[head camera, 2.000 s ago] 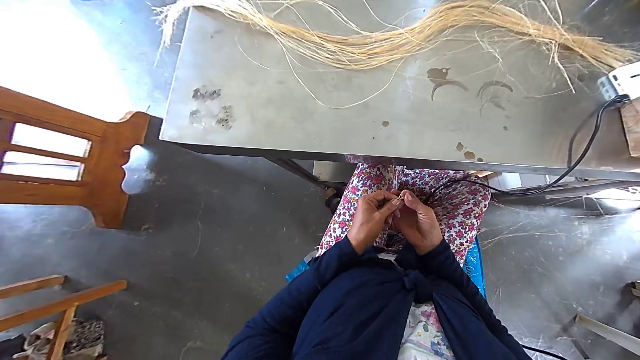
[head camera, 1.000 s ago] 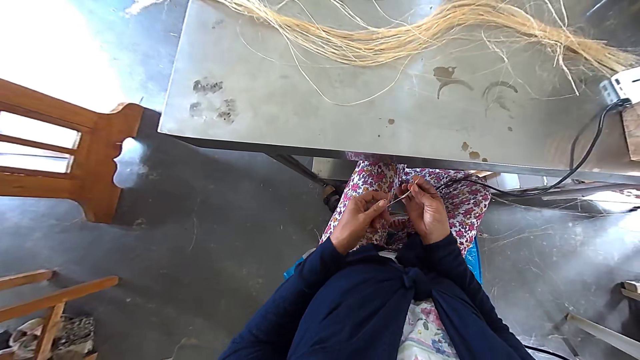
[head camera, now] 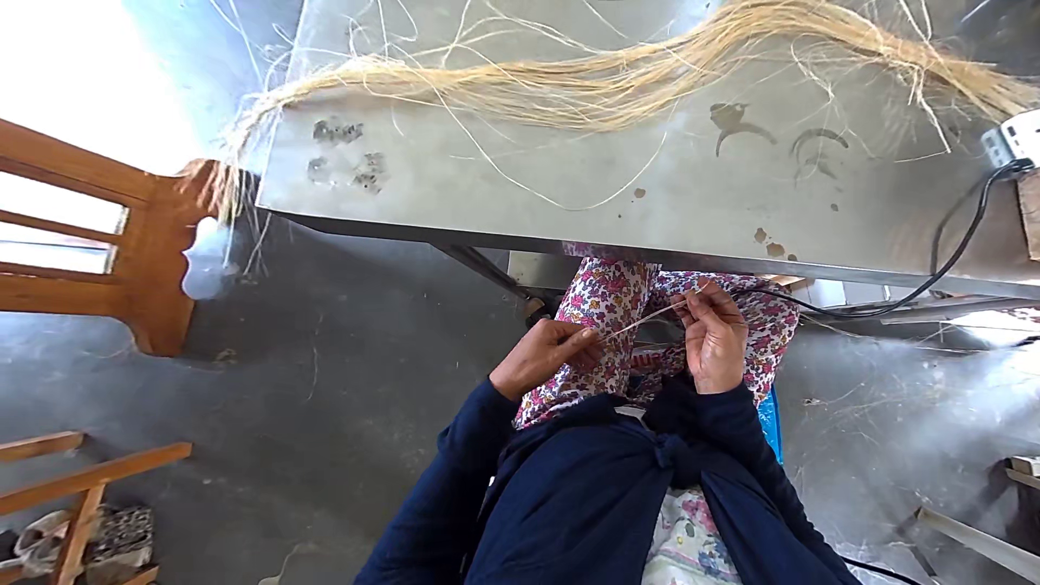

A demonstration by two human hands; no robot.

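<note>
Between my two hands, above my lap, a thin pale fibre strand point(head camera: 646, 318) is stretched at a slant. One end is pinched between thumb and fingers of my left hand point(head camera: 552, 351). My right hand point(head camera: 712, 333), a little higher, grips the strand with its fingertips, palm partly turned up. A long bundle of straw-coloured fibres point(head camera: 569, 93) lies across the grey table point(head camera: 504, 183), its frayed left end hanging over the table's corner. Loose strands stick out around the bundle.
A white box point(head camera: 1016, 140) with a black cable point(head camera: 967, 240) sits at the table's right edge; the cable runs down near my right hand. A wooden chair point(head camera: 154, 244) stands at the left. More wooden framing point(head camera: 97, 479) is at lower left, and a metal bar point(head camera: 979, 544) at lower right.
My hands have moved apart from close together, and the strand between them now shows as a longer, straight line. The view has shifted, showing more of the bundle's left end.
</note>
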